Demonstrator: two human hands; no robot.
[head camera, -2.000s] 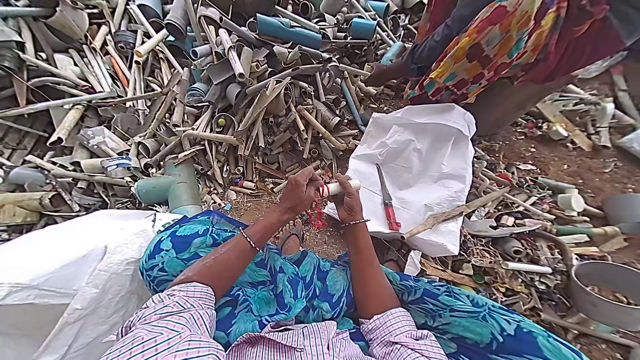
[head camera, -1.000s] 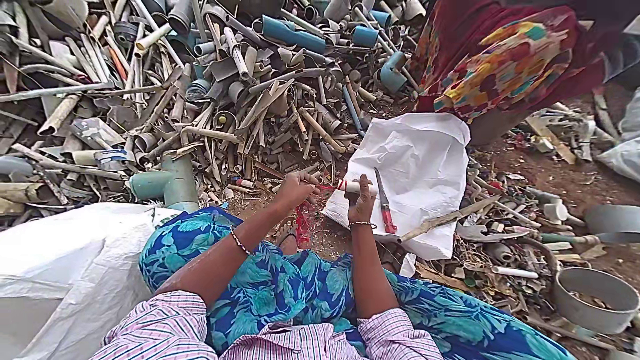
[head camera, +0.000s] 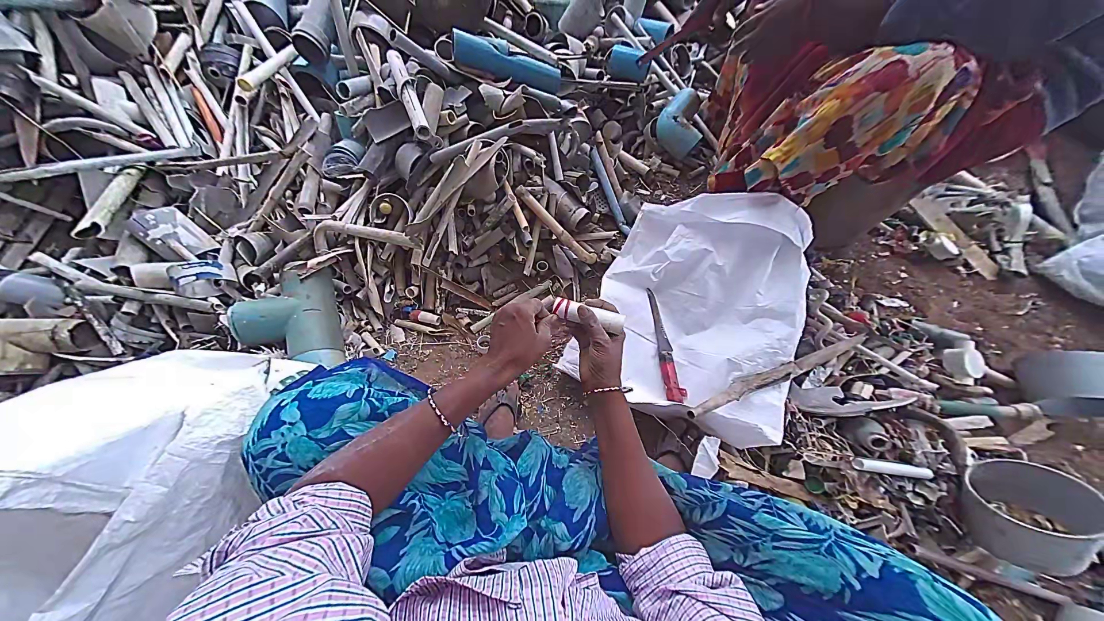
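A short white plastic pipe (head camera: 604, 320) with red strands around its left end is held between my hands. My right hand (head camera: 599, 345) grips the pipe's body from below. My left hand (head camera: 519, 335) is at its red-marked end, fingers pinched together; what they pinch is too small to tell. Beyond my right hand lies a knife with a red handle (head camera: 671, 377), its blade pointing away, on a white woven sack (head camera: 711, 285). A wooden stick (head camera: 780, 373) rests across the sack's near right edge.
A large heap of scrap plastic pipes (head camera: 405, 181) spreads ahead and left. A green pipe fitting (head camera: 312, 315) stands near my left knee. Another white sack (head camera: 147, 431) lies at left, a grey tub (head camera: 1026, 517) at right. Another person in patterned cloth (head camera: 862, 112) is at upper right.
The loose red bundle that hung below my left hand one second ago is no longer seen there. My left hand has come back close to the pipe. The other person has shifted.
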